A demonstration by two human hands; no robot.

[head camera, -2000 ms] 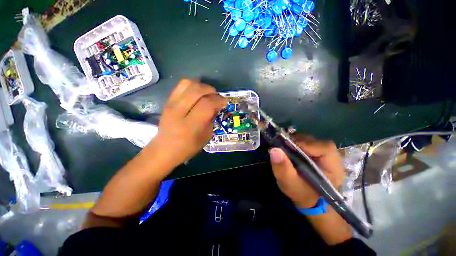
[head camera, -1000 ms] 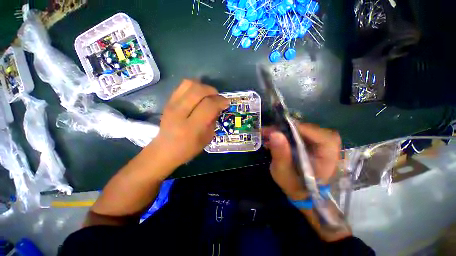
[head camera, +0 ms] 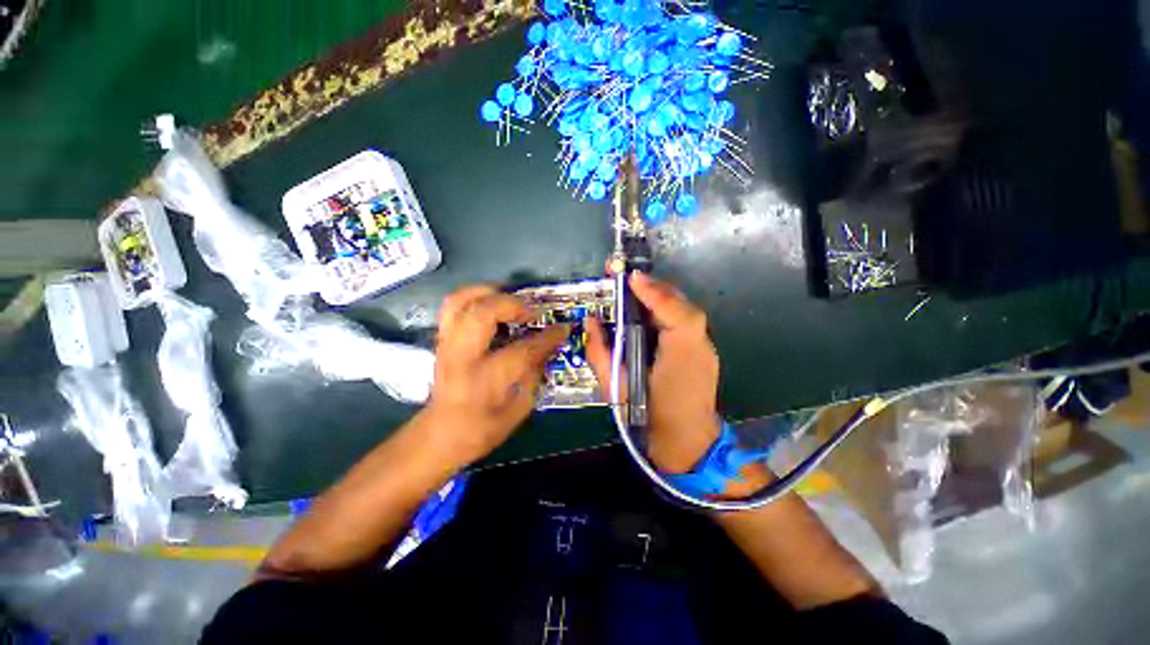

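An open white housing with a circuit board (head camera: 570,388) lies in front of me, partly covered by both hands. My left hand (head camera: 486,365) holds its left side, with fingers over the board. My right hand (head camera: 675,372) is at its right side and holds the soldering iron (head camera: 636,365). The iron's tip points away from me, towards the pile of blue discs (head camera: 631,88), and its cable loops down over the blue wrist band (head camera: 716,462). Fingertips of both hands are close together over the board; what they touch there is hidden.
A second open housing (head camera: 362,227) with a bagged cord (head camera: 334,353) lies left. Further left are another open housing (head camera: 141,250), a white block (head camera: 86,319) and more bagged cords. Dark trays with metal slivers (head camera: 868,258) stand right. A rusty edge (head camera: 328,82) borders the green conveyor.
The view has shifted, showing more of the pile and conveyor. The iron has swung from slanting to pointing straight away from me, and my right hand has come in over the housing's right side.
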